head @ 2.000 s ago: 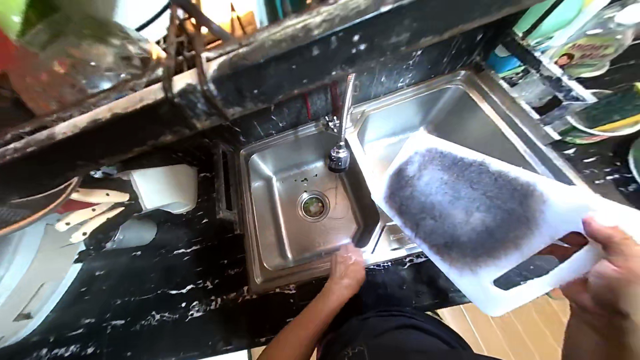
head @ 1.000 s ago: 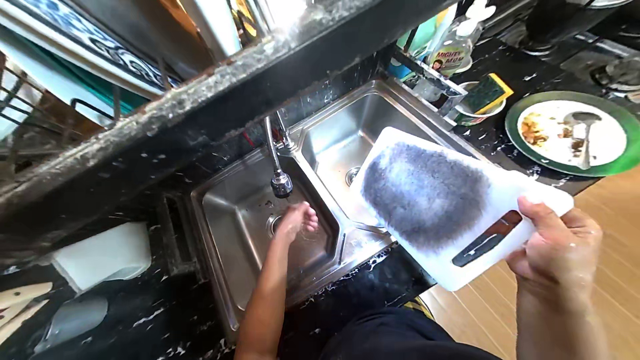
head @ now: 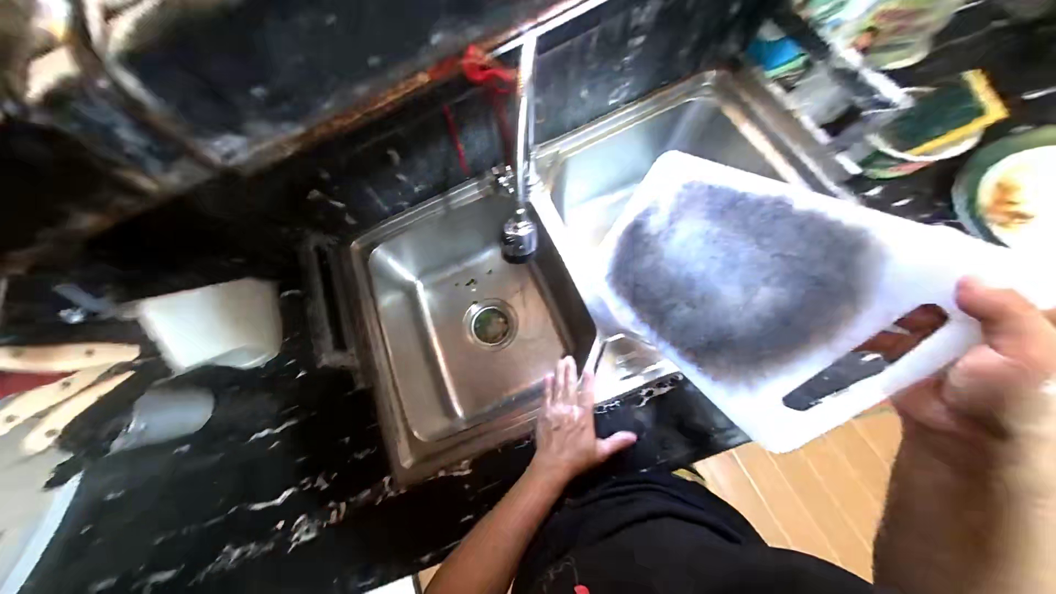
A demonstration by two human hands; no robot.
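Observation:
My right hand (head: 990, 363) grips a white plastic cutting board (head: 916, 256) by its handle slot, tilted over the right basin (head: 693, 132) of a steel double sink. A large dark grey stain covers much of the board's face. My left hand (head: 569, 421) has its fingers spread and holds nothing; it is at the front edge of the left basin (head: 511, 388). Small green scraps lie near the drain (head: 492, 324). The faucet (head: 520, 235) hangs over the left basin, with no water seen running from it.
White-handled knives (head: 74, 396), a white container (head: 219, 326) and a translucent cup (head: 169, 417) lie on the black counter at left. At right are a sponge in a bowl (head: 949, 124) and a green-rimmed plate (head: 969, 177) with food remains. A dark ledge (head: 330, 124) runs behind the sink.
My left hand has moved from over the left basin to its front edge, fingers now spread. My right hand still holds the board. The view has swung left.

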